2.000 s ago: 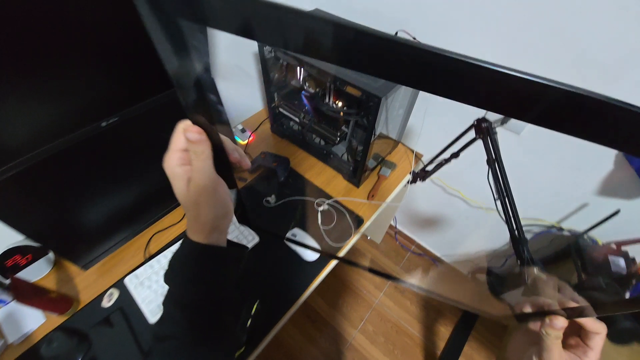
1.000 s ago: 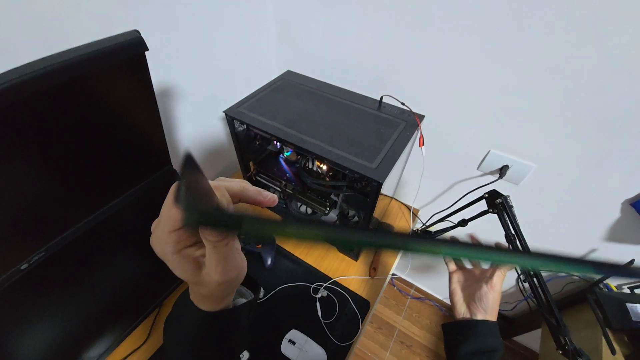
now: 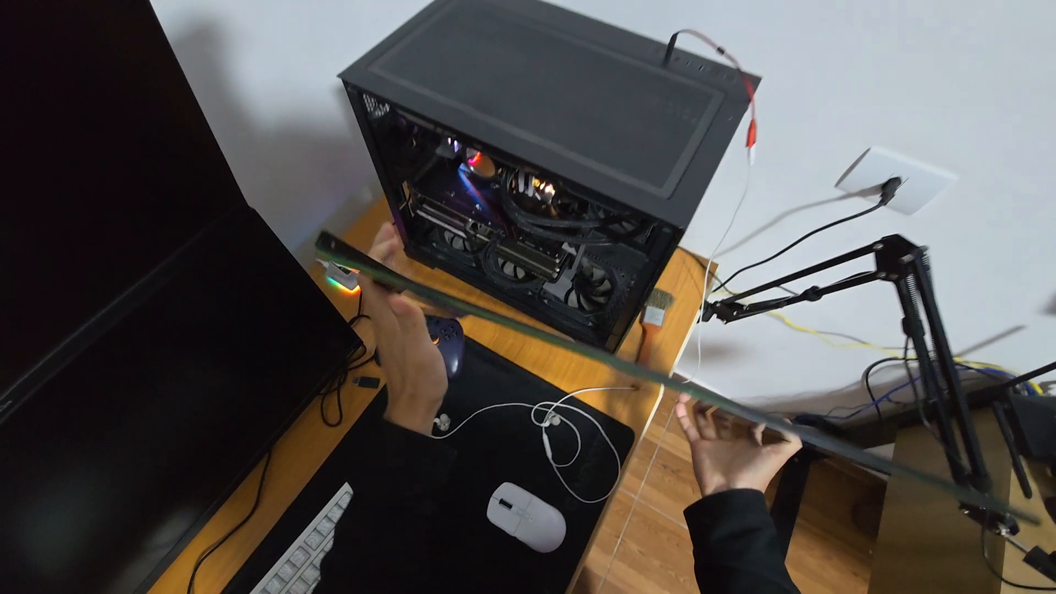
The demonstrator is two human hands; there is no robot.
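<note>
Seen nearly edge-on, a dark-edged glass panel [image 3: 528,332] slants across the view from upper left to lower right. My left hand [image 3: 402,346] grips it near its upper-left end. Further right, my right hand [image 3: 734,450] holds its lower edge from below, fingers partly spread. Behind the panel stands a black computer case [image 3: 553,99], its near side uncovered, with lit parts, fans and a graphics card [image 3: 524,252] visible inside. The panel is apart from the case's open side, in front of it and lower in view.
Dark monitors [image 3: 148,412] stand at left. A white mouse [image 3: 526,517], tangled white earphones [image 3: 551,419] and a keyboard [image 3: 305,544] lie on the desk. A game controller [image 3: 446,345] and a brush [image 3: 652,326] are near the case. A black jointed arm [image 3: 899,256] rises at right.
The panel has gone from facing the view, with the case seen through it, to nearly edge-on. Both hands have stayed on it, and the view has shifted closer to the case.
</note>
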